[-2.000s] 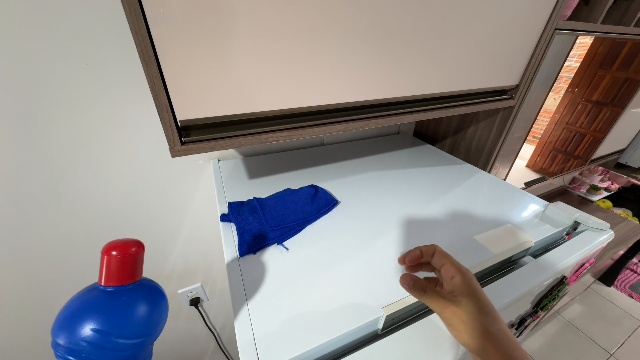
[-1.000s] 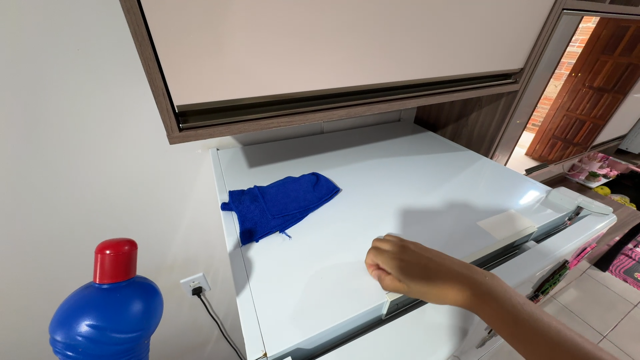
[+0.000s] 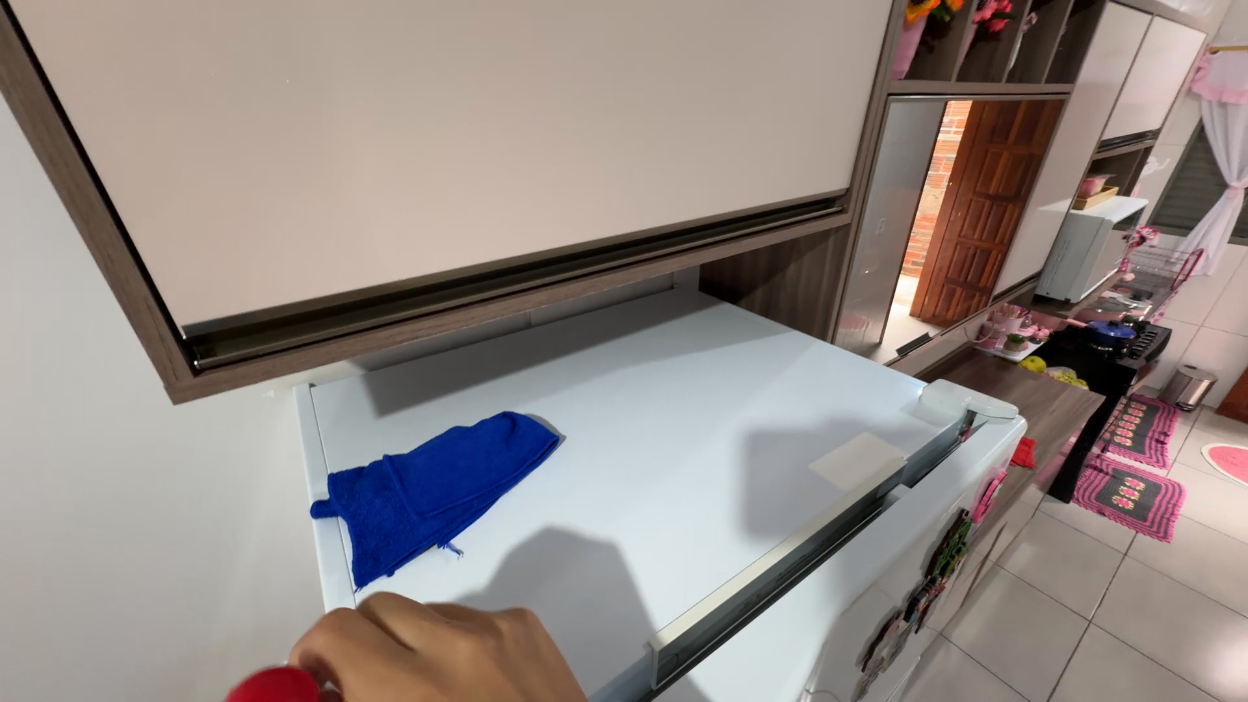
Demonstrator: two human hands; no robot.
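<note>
Low in the head view, a hand that looks like my right hand point(image 3: 439, 648) has its fingers curled beside a red bottle cap point(image 3: 275, 685). The fingertips are hidden, so how they touch the cap is unclear. The bottle's body lies outside the frame, and my left hand does not show. A folded blue cloth point(image 3: 444, 487) lies on the left part of a refrigerator's white top point(image 3: 643, 429), just beyond the hand.
A wall cabinet point(image 3: 507, 146) overhangs the back of the refrigerator. Magnets point(image 3: 916, 604) hang on the refrigerator's door. To the right are a wooden counter point(image 3: 1033, 390), a stove point(image 3: 1111, 341) with a blue pot, and crocheted rugs point(image 3: 1131, 492) on the tiled floor.
My right hand has moved left from above the refrigerator's front edge to the red cap. The blue cloth stays on the refrigerator. The view has swung to the right.
</note>
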